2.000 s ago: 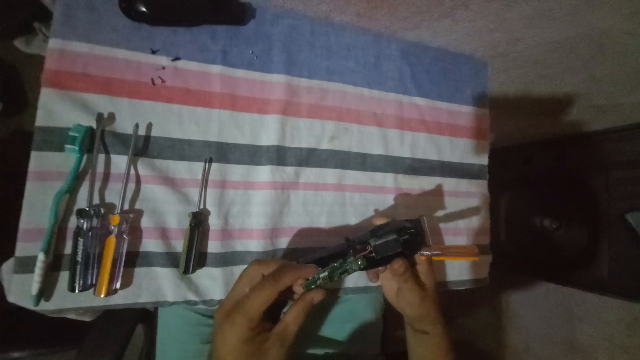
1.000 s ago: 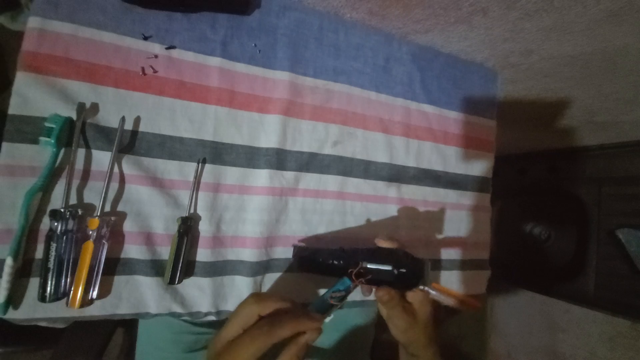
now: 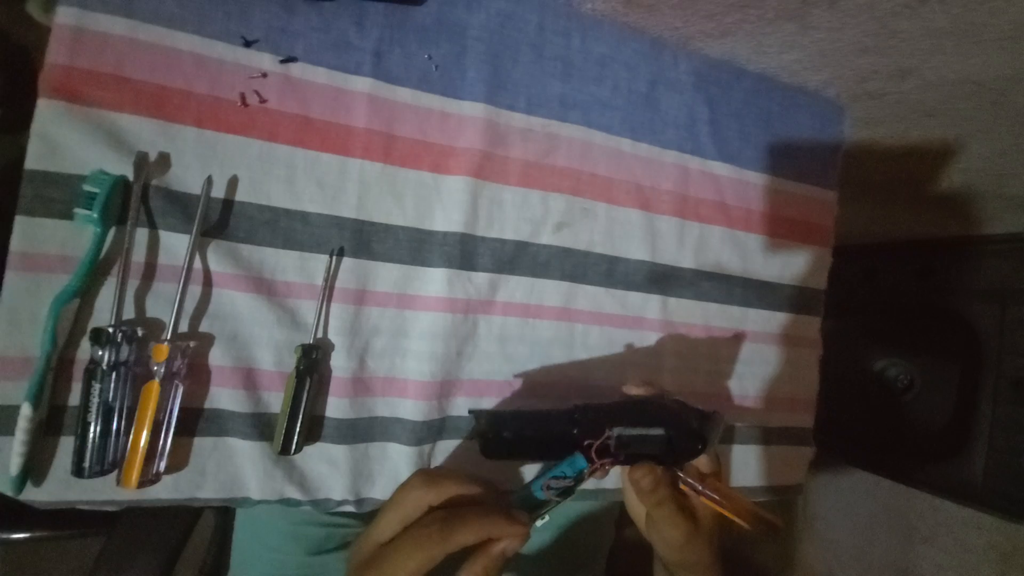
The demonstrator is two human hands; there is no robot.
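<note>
My right hand (image 3: 672, 512) holds a black hair clipper's open housing (image 3: 528, 432) by its right part, above the near edge of the striped cloth. An orange-handled screwdriver (image 3: 724, 504) sticks out by the same hand, pointing down right. Between the fingers of my left hand (image 3: 448, 520) is the end of a circuit board with a blue battery cell (image 3: 560, 476). Thin red wires (image 3: 598, 450) join it to the motor area in the housing. The board's far side is hidden.
On the striped cloth (image 3: 512, 320) at left lie a green toothbrush (image 3: 60, 304), a black-handled screwdriver (image 3: 100, 408), an orange and clear screwdriver (image 3: 152, 416) and a small screwdriver (image 3: 296, 400). Several small screws (image 3: 256, 75) lie farther back. A dark speaker-like box (image 3: 920, 376) stands at right.
Two seconds ago the green circuit board faced up along the housing; now it is turned with the blue cell showing and angles down left from the housing. The view has shifted closer.
</note>
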